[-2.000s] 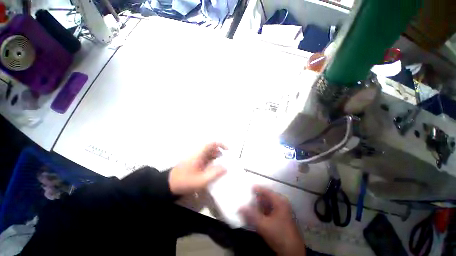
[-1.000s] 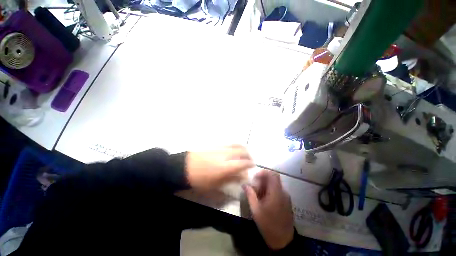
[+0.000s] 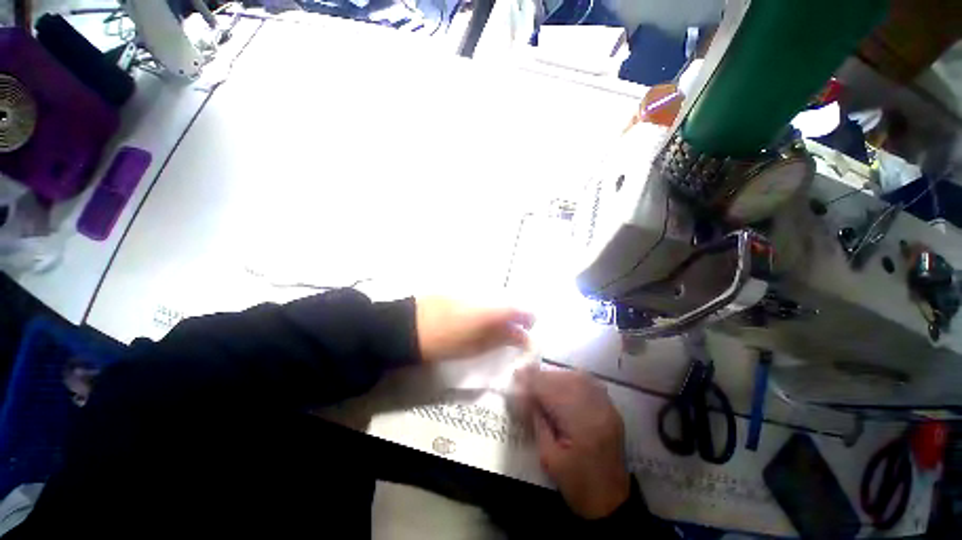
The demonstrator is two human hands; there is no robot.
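Observation:
A small white fabric piece (image 3: 487, 371), partly lost in glare, is between my two hands near the front edge of the white table. My left hand (image 3: 472, 329) holds its upper side with the fingertips. My right hand (image 3: 578, 435) pinches its right end. My fingers hide part of the piece, so its outline is unclear. The sewing machine head (image 3: 643, 237) stands up and to the right of my hands, with its lamp lighting the needle area.
Black-handled scissors (image 3: 696, 417), a blue stick (image 3: 758, 401), a dark phone (image 3: 810, 485) and red-handled scissors (image 3: 888, 483) lie on the right. A green cylinder (image 3: 786, 79) is above the machine. A purple device (image 3: 53, 116) and purple tray (image 3: 114, 194) are left, a blue basket (image 3: 42, 396) lower left.
My hands came together and then moved slightly apart, with the fabric still between them. A thin thread-like line now shows on the table left of them. The view has shifted a little.

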